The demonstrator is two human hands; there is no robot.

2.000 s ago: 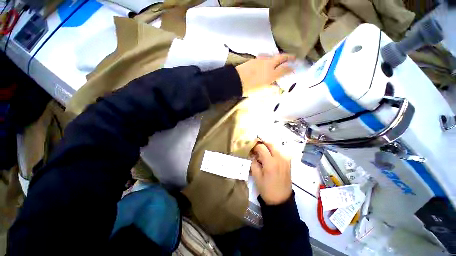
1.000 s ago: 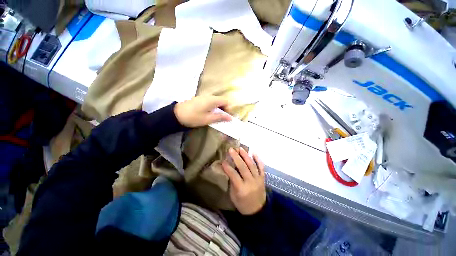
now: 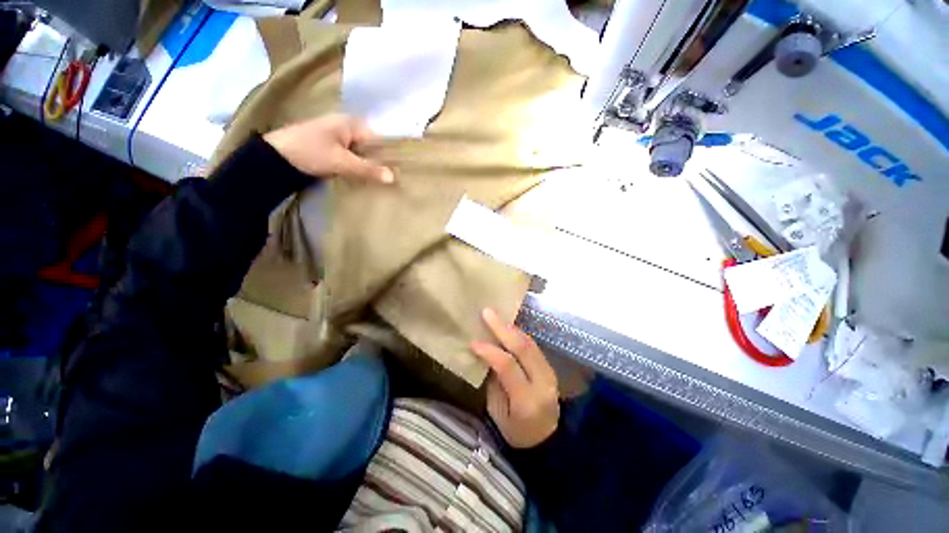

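Observation:
A tan cloth panel [image 3: 416, 208] lies over the table and hangs over its front edge towards the lap. A white label [image 3: 489, 232] lies on it near the table edge. My left hand [image 3: 331, 149] rests on the cloth at the upper left, fingers pointing right; whether it grips is unclear. My right hand [image 3: 520, 377] holds the lower right corner of the panel between fingers and thumb, past the table edge. A stiff white piece [image 3: 401, 78] lies beyond my left hand. The presser foot and needle [image 3: 616, 117] are right of the cloth.
The sewing machine [image 3: 864, 135] stands at the upper right. Red-handled snips [image 3: 744, 338] lie beside an orange-handled tool under white labels [image 3: 799, 318]. White scraps [image 3: 879, 390] lie further right. Orange-red scissors [image 3: 69, 91] are at far left. A clear plastic bag [image 3: 744, 500] is below the table.
The cloth has come away from the needle towards my lap, and its front corner is spread out. My left hand has moved left and up. The label shows fully again.

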